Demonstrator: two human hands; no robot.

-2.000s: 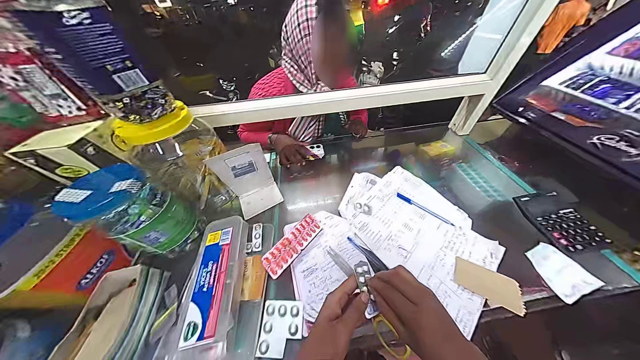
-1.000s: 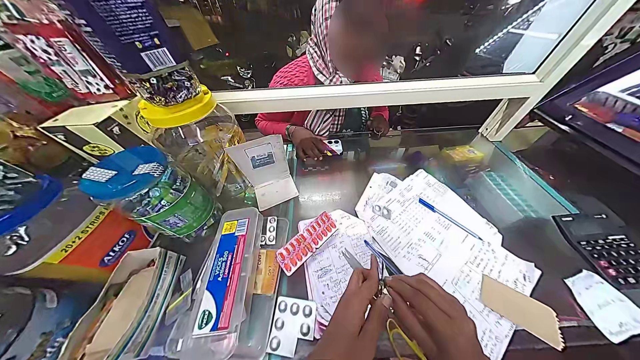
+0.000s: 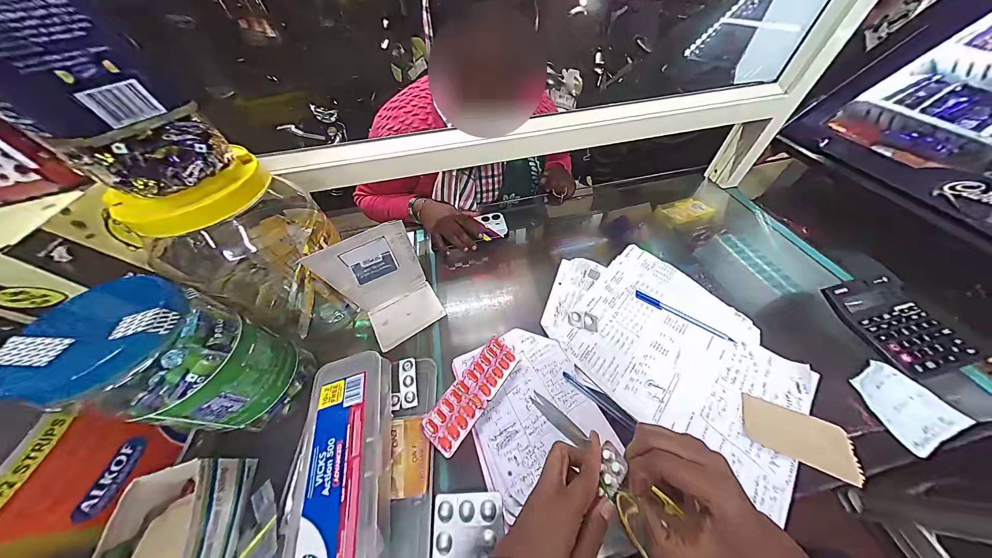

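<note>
Low in the head view, my left hand (image 3: 570, 500) holds a small blister strip of tablets (image 3: 612, 469) between thumb and fingers. My right hand (image 3: 694, 488) grips scissors with yellow handles (image 3: 632, 519), their metal blades (image 3: 559, 418) pointing up and left beside the strip. A dark blue pen (image 3: 593, 395) lies near the blades. Under the hands are handwritten papers (image 3: 519, 457). Red capsule blister packs (image 3: 470, 395) rest at their left edge, and a silver tablet blister (image 3: 467, 523) is nearer to me. A blue pen (image 3: 682, 315) lies on printed sheets (image 3: 659, 364).
Left stand a clear box with a Vicks pack (image 3: 337, 465), a blue-lidded jar (image 3: 225, 372) and a yellow-lidded jar (image 3: 232, 248). Right are a calculator (image 3: 903, 322), brown paper (image 3: 802, 438) and a white slip (image 3: 911, 407). Across the glass counter, a person's hand (image 3: 453, 226) touches a phone (image 3: 493, 225).
My hands stay together at the strip and scissors. The person across the counter has leaned in more toward the window frame. The view has shifted somewhat.
</note>
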